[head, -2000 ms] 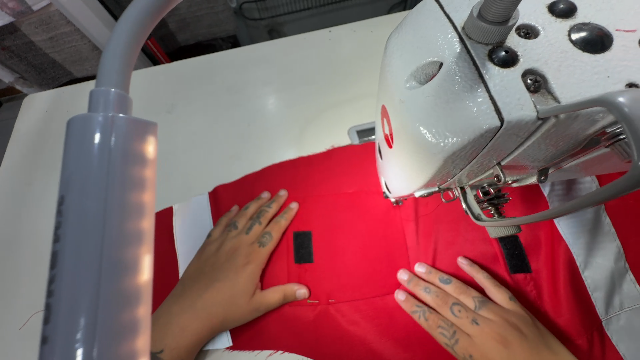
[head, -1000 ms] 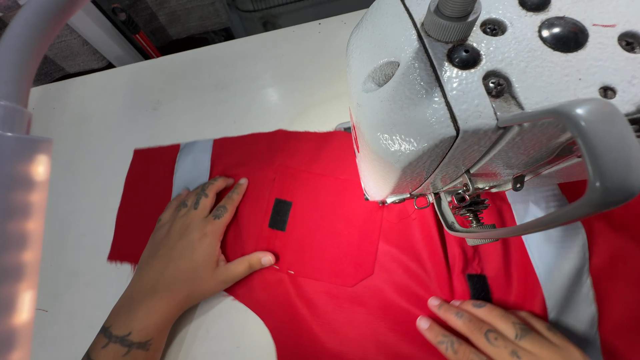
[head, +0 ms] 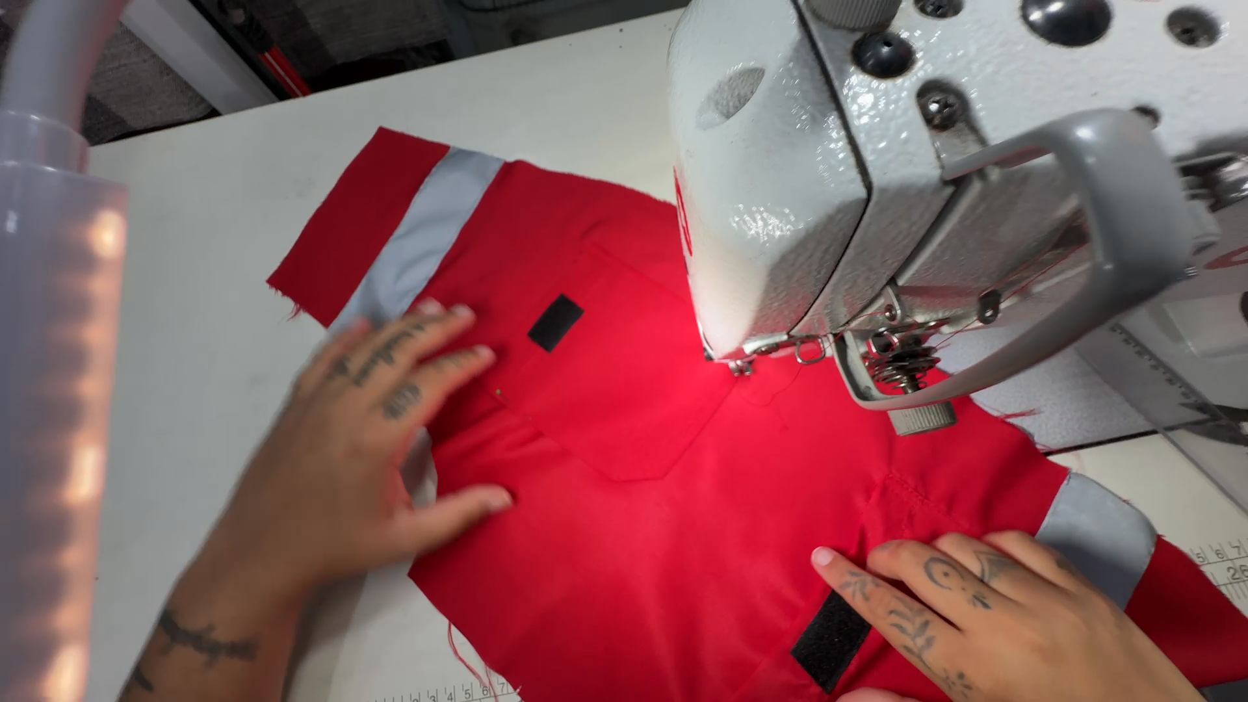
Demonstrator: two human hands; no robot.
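Observation:
Red fabric garment piece (head: 624, 546) lies flat under the head of a white sewing machine (head: 770, 195). A patch pocket (head: 634, 409) sits on it, with a small black hook-and-loop patch (head: 556, 323) near its upper left. My left hand (head: 361, 448) rests with fingers apart at the fabric's left edge, over the lower end of a grey strip (head: 429, 229). My right hand (head: 994, 614) lies on the lower right of the fabric, partly over a second black patch (head: 829, 643) and beside another grey strip (head: 1102, 531). The needle area is partly hidden by the machine head.
A lamp with a lit tube (head: 63, 419) stands at the far left. The machine's grey curved guard (head: 1121, 224) juts out above the fabric on the right. Printed ruler markings (head: 448, 694) show at the white table's front edge. Dark items lie beyond the back edge.
The fabric has turned clockwise on the table, so its grey strips and pocket now slant. My left hand stays at its left side, my right hand at its lower right. The view has shifted somewhat.

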